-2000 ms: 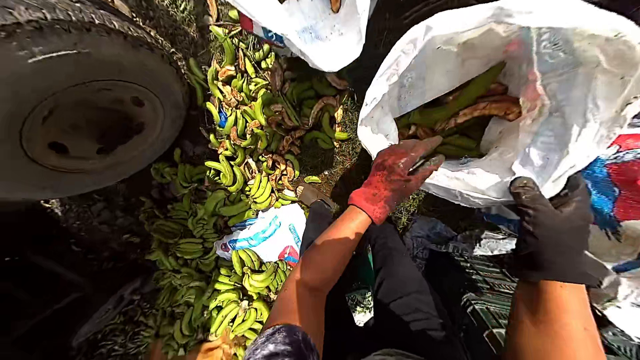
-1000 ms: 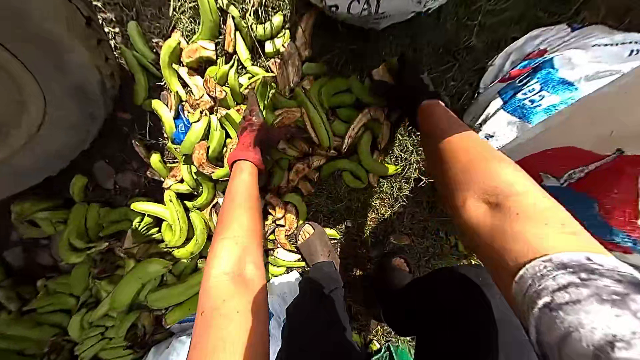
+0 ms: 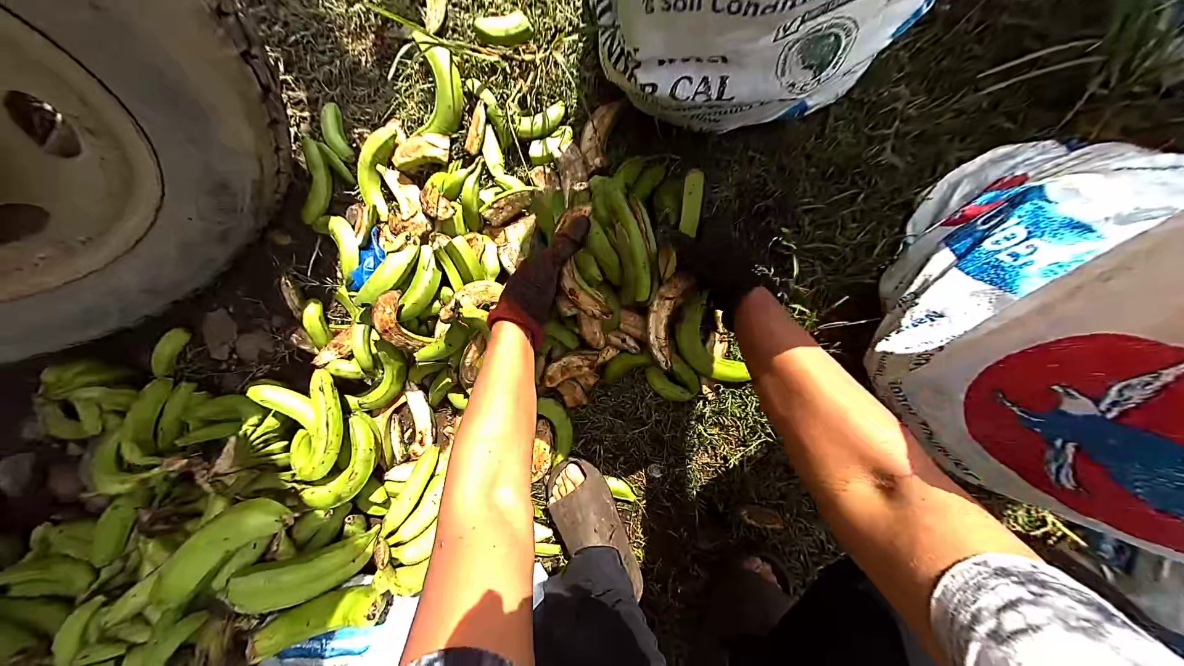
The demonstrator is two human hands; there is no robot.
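My left hand (image 3: 544, 277), in a dark red work glove, reaches into the pile of green bananas (image 3: 622, 236) and touches its left part, among browned banana pieces (image 3: 583, 291). On the pile's other side is my right hand (image 3: 717, 264) in a black glove, deep in shadow. Its fingers are hard to make out, close to the shaded green bananas. The two hands stand on either side of a cluster of green and brown bananas on the ground. Whether either hand grips any of them cannot be told.
A large vehicle tyre (image 3: 217, 176) stands at the left. More green bananas (image 3: 213, 555) are heaped below it. A printed white sack (image 3: 740, 55) stands at the top, another sack (image 3: 1045, 370) at the right. My sandalled foot (image 3: 592, 509) is beside the pile.
Two seconds ago both hands were at an open white sack with bananas in it. They have since left it and come down to the pile on the ground. The view has shifted.
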